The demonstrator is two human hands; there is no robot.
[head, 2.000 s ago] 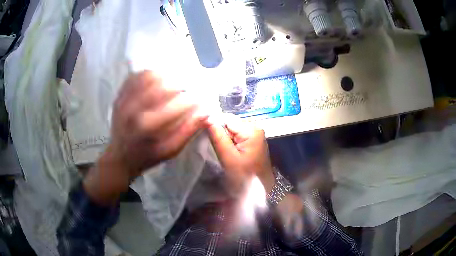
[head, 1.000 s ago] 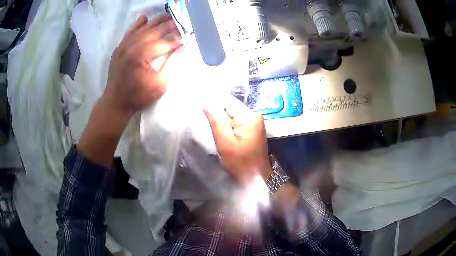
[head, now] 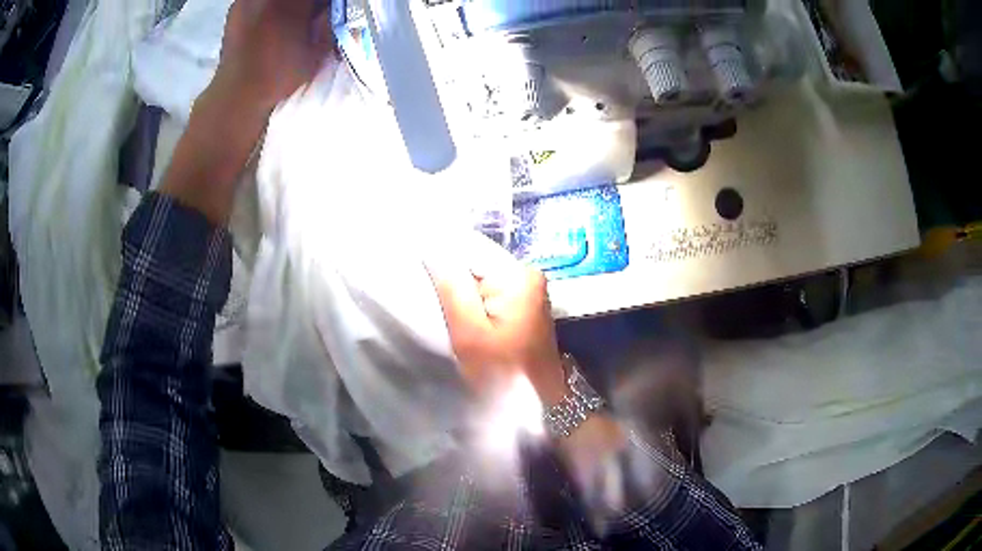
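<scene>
A white garment piece (head: 312, 258) lies on the machine bed left of the needle area and hangs over the front edge, glaring under the lamp. My right hand (head: 497, 312) pinches its edge just in front of the blue plate (head: 573, 231). My left hand (head: 282, 38) is at the far upper left, at the cloth's far end beside the machine head; its fingers are partly cut off by the top edge and hidden, so its grip cannot be told. The presser foot area (head: 493, 223) is washed out by glare.
The sewing machine's pale arm (head: 415, 97) reaches over the cloth. Ribbed dials (head: 659, 67) are on its front. The cream bed (head: 797, 231) has a printed scale and a dark hole. A long white cloth heap (head: 65, 237) lies left, another cloth pile (head: 840, 398) lower right.
My left hand has moved up and away from my right hand, to the frame's top. The cloth is now spread between them. My right hand stays near the needle area, still pinching.
</scene>
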